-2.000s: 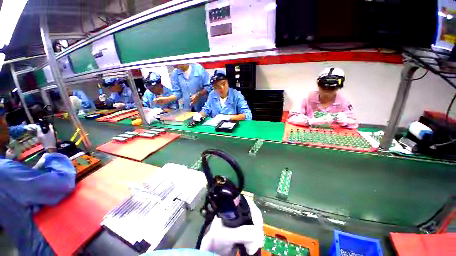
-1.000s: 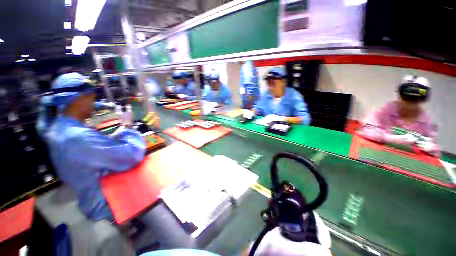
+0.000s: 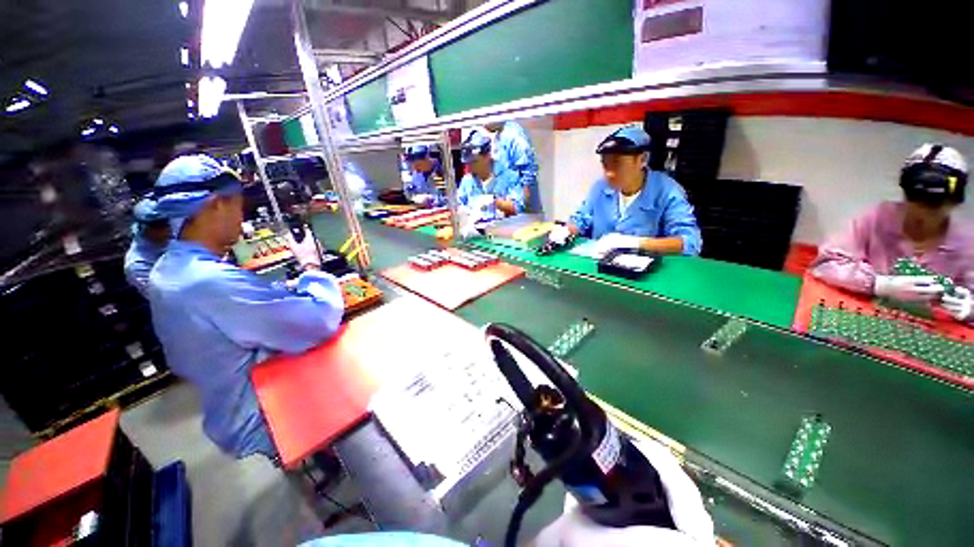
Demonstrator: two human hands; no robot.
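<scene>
My left hand (image 3: 641, 513), in a white glove, is closed around the black electric screwdriver (image 3: 598, 459) at the bottom centre. The looped black cable rises from the tool's rear end; its tip is out of the picture. My right hand is not in view. A pile of silver-white parts (image 3: 443, 401) lies to the left of the screwdriver. Several green circuit boards lie loose on the conveyor belt, one of them at the right (image 3: 806, 451).
Red mats (image 3: 310, 390) lie at the left; one farther back (image 3: 454, 283) bears white-striped pieces. A worker in blue (image 3: 230, 310) stands close at the left. Across the green belt (image 3: 684, 395) sit other workers, one in pink (image 3: 892, 251). A metal post (image 3: 331, 139) stands beyond.
The view has swung left, so the orange fixture and blue bin have left the picture. The screwdriver, still in my left hand, has tilted. Loose boards on the belt appear farther right.
</scene>
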